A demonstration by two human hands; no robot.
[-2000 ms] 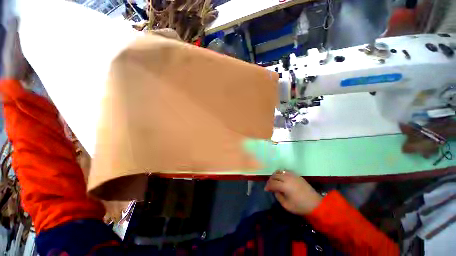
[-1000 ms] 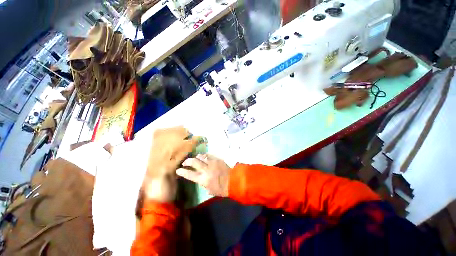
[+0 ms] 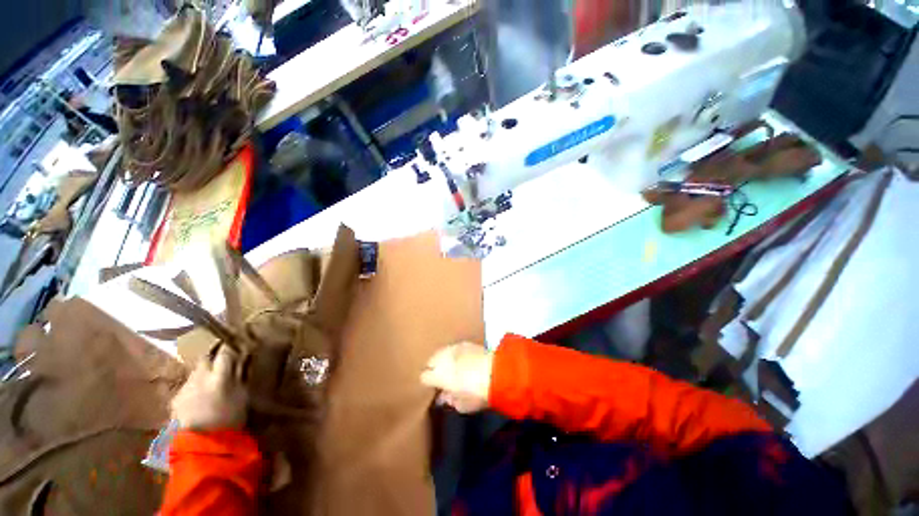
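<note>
A tan-brown panel (image 3: 388,353) lies flat over the table's near left part, its top edge close to the needle area of the white sewing machine (image 3: 564,141). My right hand (image 3: 461,377) grips the panel's right edge. A brown bag body (image 3: 292,348) with handles and a small shiny metal clasp (image 3: 313,371) lies on the panel's left side. My left hand (image 3: 210,391) holds the bag at its left, by the handles; its fingertips are partly hidden in the brown folds.
Brown bags (image 3: 86,403) lie at the left. A bundle of brown straps (image 3: 186,106) is beyond the table. Brown scraps (image 3: 695,210), thread snips (image 3: 693,188) and a black cord (image 3: 741,212) lie right of the machine. White sheets with brown strips (image 3: 846,302) stand at the right.
The brown panel is now spread flat with the bag body on it. My left hand has moved left onto the bag, and my right hand slightly right onto the panel's edge.
</note>
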